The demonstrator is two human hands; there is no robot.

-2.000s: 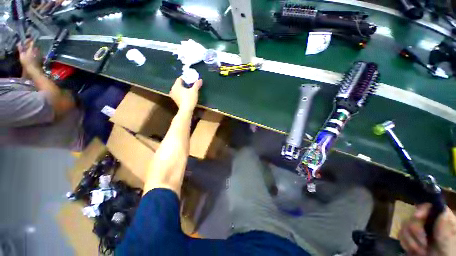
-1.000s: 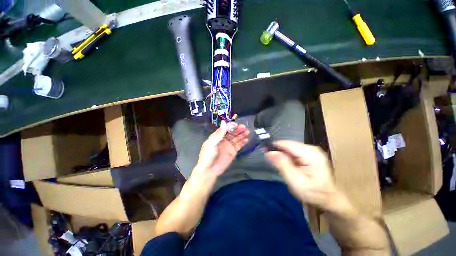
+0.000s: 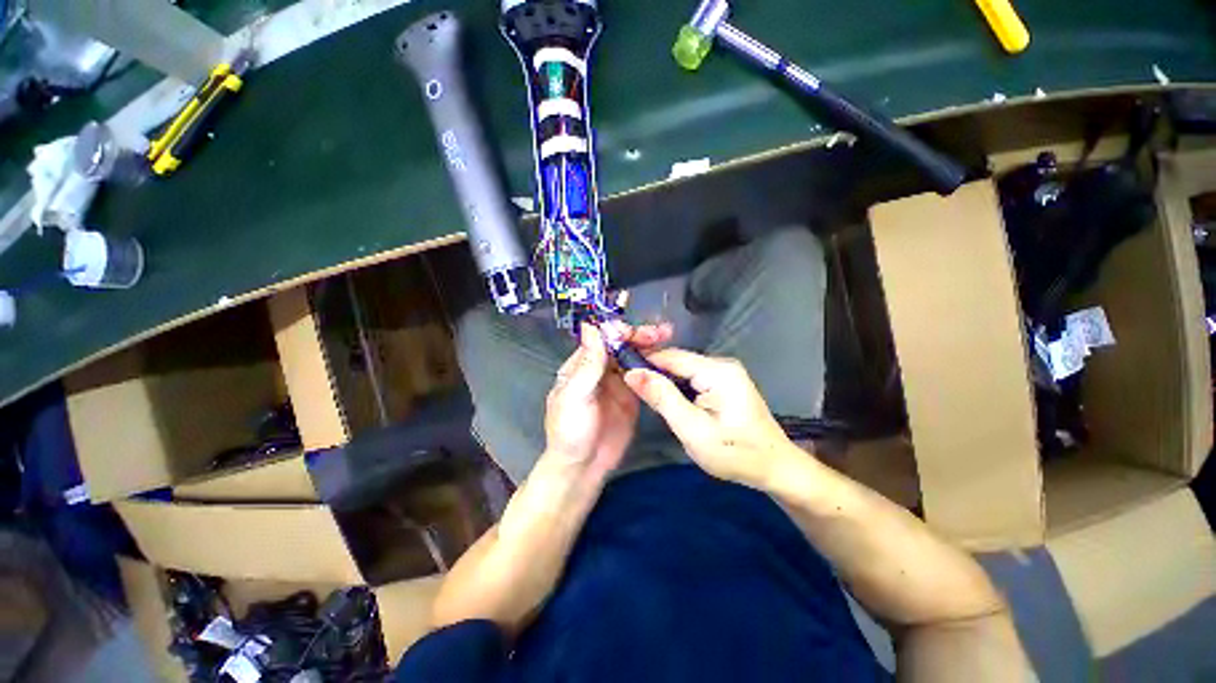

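Note:
The open hot-air brush [image 3: 566,187] lies with its bristled head on the bench and its wired handle end over my lap. Thin wires and a green circuit board show in the handle. My left hand [image 3: 591,400] has its fingers at the wires by the handle's lower end; what it pinches is small and partly hidden. My right hand [image 3: 710,407] holds the black power cord end [image 3: 640,359] against the left fingertips. The loose grey housing cover [image 3: 467,167] lies left of the brush, its slotted end past the bench edge.
The mallet [image 3: 814,87] lies right of the brush, a yellow handle [image 3: 1003,24] beyond it. The yellow-black tool [image 3: 198,120], clear pot [image 3: 103,260] and white tissue [image 3: 56,187] are at left. Open cartons [image 3: 954,360] stand below the bench edge on both sides.
The left hand has come from the pot to the handle end. The right hand, earlier on the mallet, now holds the cord end, which has moved in to meet the left fingers. The mallet lies on the bench.

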